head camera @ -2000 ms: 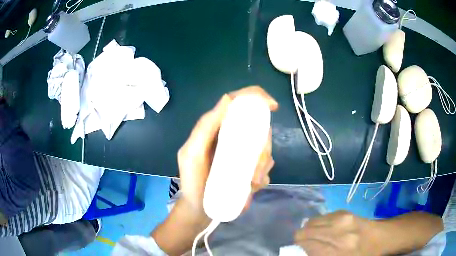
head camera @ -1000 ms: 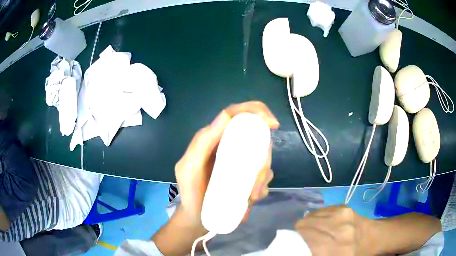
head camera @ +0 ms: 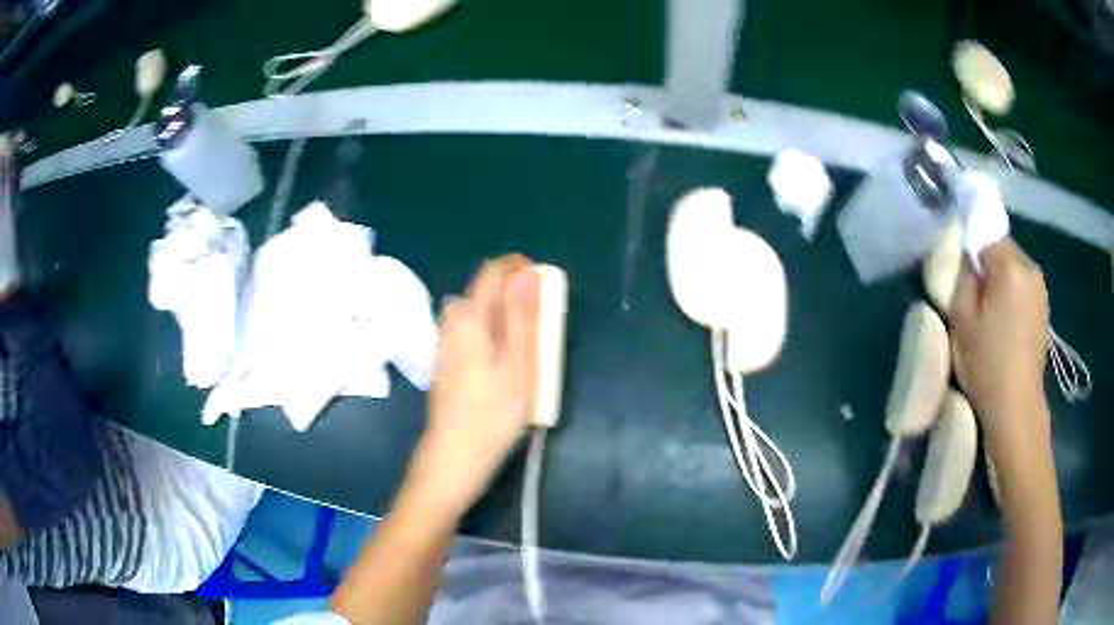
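My left hand [head camera: 489,348] is shut on a cream corded unit [head camera: 551,348] held on edge over the green bench, its cord hanging toward me. My right hand [head camera: 1004,317] is at the right, holding a white wiping cloth [head camera: 981,214] at the metal top of the right solvent bottle [head camera: 898,217]. Two cream units [head camera: 751,293] lie together between my hands, cords toward me. More units [head camera: 919,366] lie just left of and under my right hand, which partly hides them.
White spare wipes [head camera: 318,317] lie at the left beside another bottle [head camera: 214,161]. A small white wad [head camera: 801,189] lies near the right bottle. A pale rail [head camera: 489,110] with a post [head camera: 702,61] edges the bench. A person's striped top [head camera: 92,525] is at left.
My left hand has turned the unit on edge and moved it away from me. My right hand has moved from the lap to the right bottle with a cloth. The view has tilted up.
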